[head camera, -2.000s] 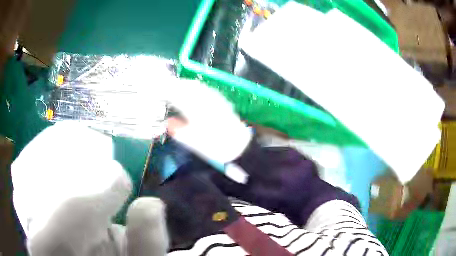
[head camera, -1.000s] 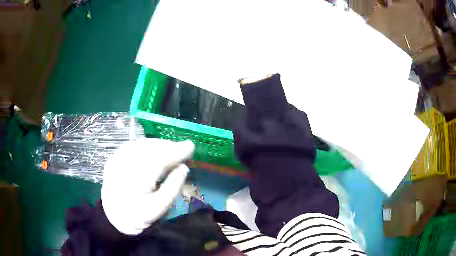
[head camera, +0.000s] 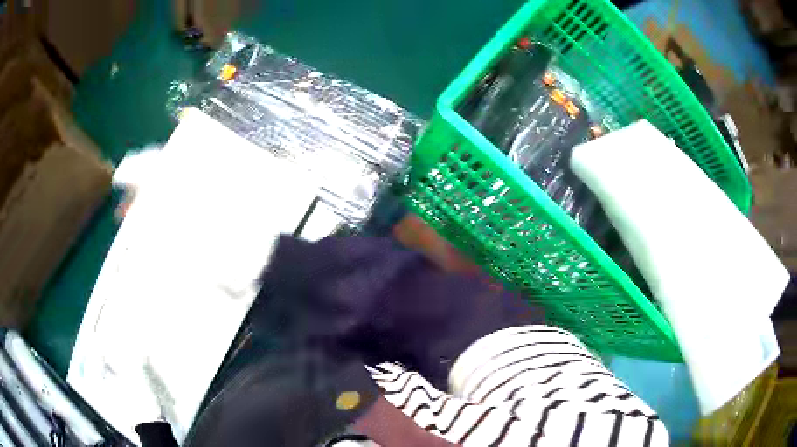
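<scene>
A flat white insert (head camera: 205, 227) lies tilted in front of me at the left, glaring white. White gloved fingers, seemingly of my left hand (head camera: 138, 168), show at its far left edge with a bare fingertip below. The rest of that glove blends with the insert. My right dark sleeve (head camera: 376, 288) reaches to the insert's right edge; the white glove beyond it cannot be told from the insert. Clear bagged packs (head camera: 323, 109) with orange ends lie behind the insert, partly covered by it.
A green basket (head camera: 559, 253) at the right holds dark bagged packs with orange ends. More white inserts (head camera: 690, 253) lean over its right side. Brown cartons (head camera: 44, 192) stand at the left. Long units (head camera: 44, 393) show at the lower left, and a yellow crate (head camera: 773, 410) at the lower right.
My right arm has moved left from the basket. A white insert is now at the left, and fewer inserts cover the basket. The view has shifted.
</scene>
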